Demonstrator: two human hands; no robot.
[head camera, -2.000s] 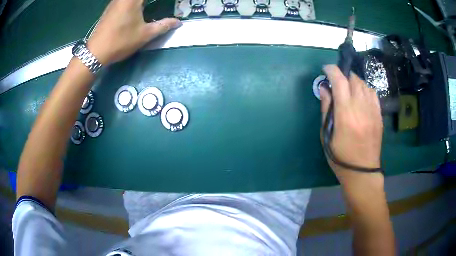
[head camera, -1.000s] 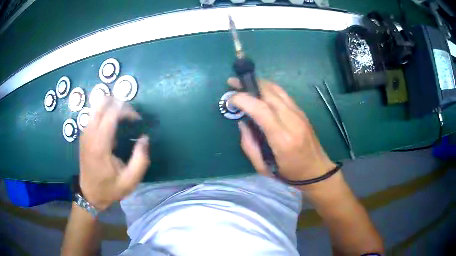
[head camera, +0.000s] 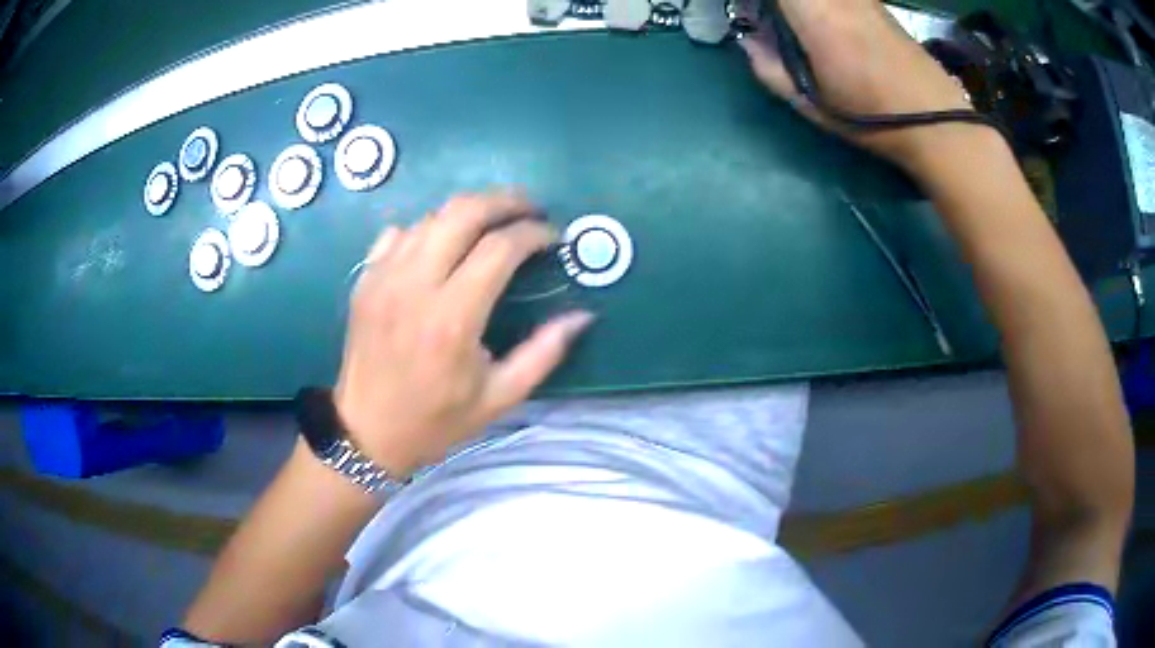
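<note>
My left hand (head camera: 437, 310), blurred, is over the middle of the green mat with its fingers curled around a dark, mostly hidden object. A thin strand of solder wire (head camera: 538, 295) shows at its fingers. A round disc part (head camera: 597, 251) lies just right of its fingertips. My right hand (head camera: 861, 63), cut off by the top edge, grips the black handle of the soldering iron (head camera: 793, 53); its tip cannot be made out. This hand is at the right end of the visible metal strip with round cut-outs (head camera: 627, 13). Several more discs (head camera: 295, 175) lie in a loose group at the left.
Tweezers (head camera: 906, 279) lie on the mat at the right. The iron stand (head camera: 1013, 95) and the dark soldering station (head camera: 1115, 177) are at far right, partly behind my right arm. A white strip (head camera: 431, 48) crosses the mat. A blue bin (head camera: 120, 437) is below the left bench edge.
My right hand has moved with the iron from the single disc up and right to the metal strip. My left hand has moved right, from the disc group to the single disc. The view has shifted.
</note>
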